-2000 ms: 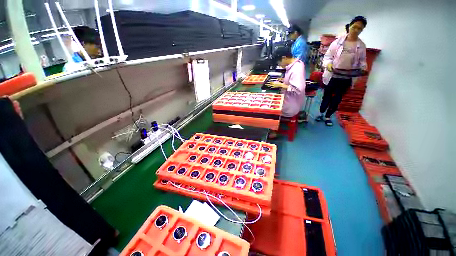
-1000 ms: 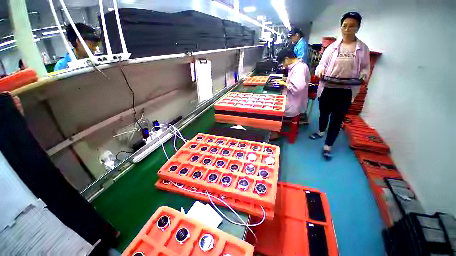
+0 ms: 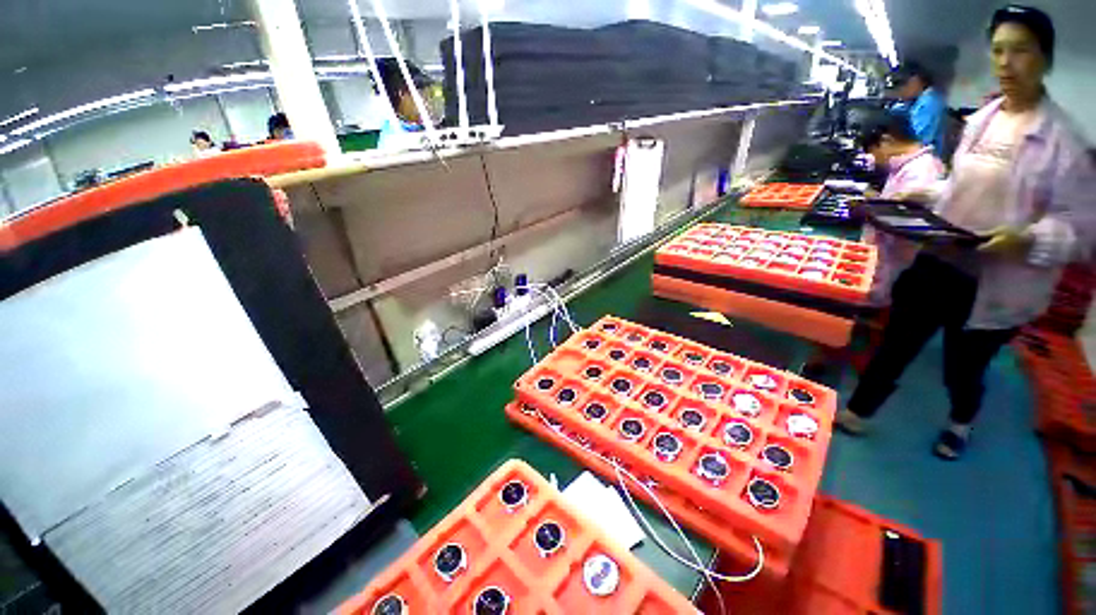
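Observation:
Neither of my hands is in view. Nearest me, an orange-red compartment tray (image 3: pixel 513 525) is cut off by the bottom edge. Round black-faced watch heads (image 3: pixel 549 537) with silver rims sit one to a pocket; one unit (image 3: pixel 600 574) looks paler. Beyond it, a stack of orange-red trays (image 3: pixel 673 396) is filled with more watch heads, mostly dark-faced, a few pale. White cables (image 3: pixel 655 511) loop over this stack's front edge. A white paper slip (image 3: pixel 605 509) lies between the near tray and the stack.
Printed instruction sheets (image 3: pixel 156 396) hang on a black board at left. A power strip (image 3: pixel 517 327) lies at the bench back. Another tray stack (image 3: pixel 764 258) stands farther along. A person (image 3: pixel 998 216) in pink stands at right holding a black flat tray (image 3: pixel 919 222); others sit behind.
The view has turned left, showing more of the instruction board. The standing person has come nearer along the aisle with the black tray. The watch trays look unchanged.

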